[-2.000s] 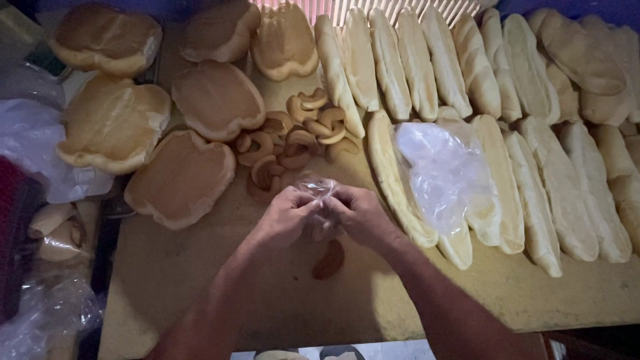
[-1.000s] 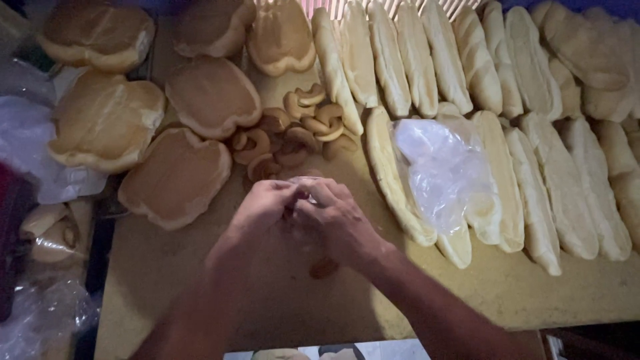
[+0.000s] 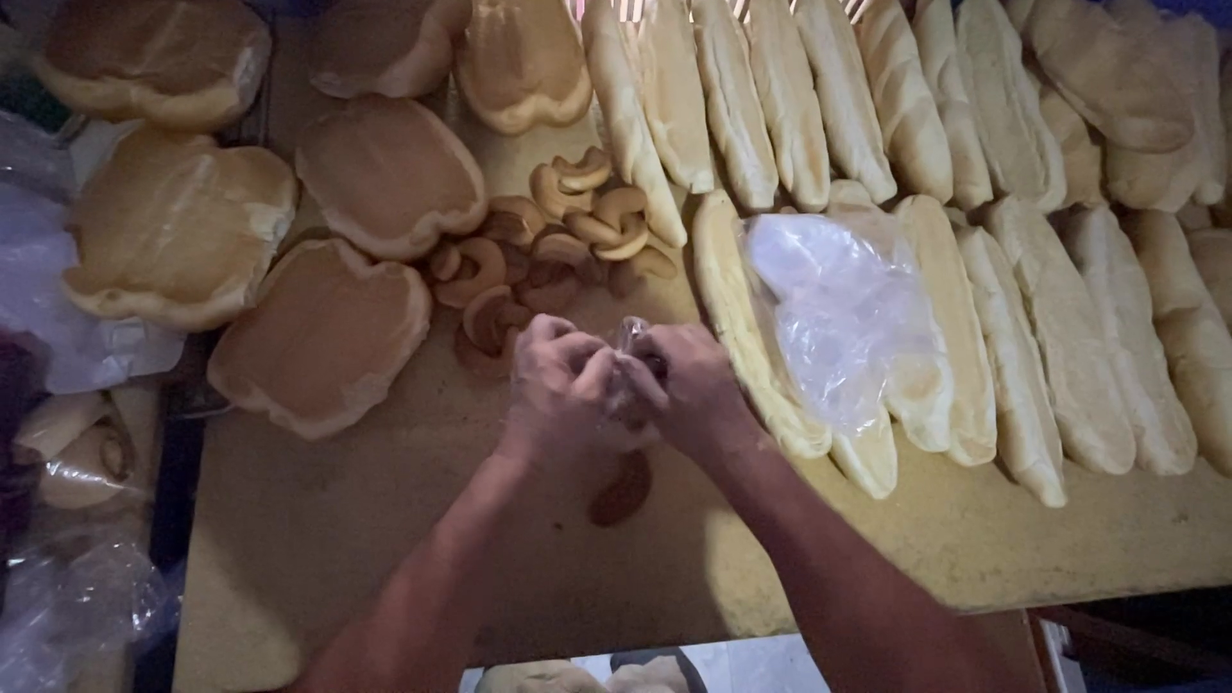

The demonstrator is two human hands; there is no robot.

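My left hand [image 3: 568, 380] and my right hand [image 3: 683, 380] are close together over the table, both pinching the gathered top of a small clear plastic bag [image 3: 630, 409]. Its contents are mostly hidden by my fingers and blur. Just below the bag, a curved brown pastry [image 3: 621, 489] lies alone on the table. Beyond my left hand is a heap of crescent-shaped pastries [image 3: 558, 231]. Right of my right hand, a bundle of clear plastic bags [image 3: 833, 308] rests on top of long bread loaves [image 3: 756, 346].
Wide, flat bread loaves [image 3: 322, 337] lie at the left of the yellowish table [image 3: 462, 568]. Two rows of long loaves [image 3: 1068, 327] fill the right side. More plastic bags [image 3: 87, 597] and a bagged pastry [image 3: 91, 452] are beyond the table's left edge.
Both hands stay together at the bag, with their fingers shifted around its top; the left hand's fingers are now more curled. The surrounding breads have not moved.
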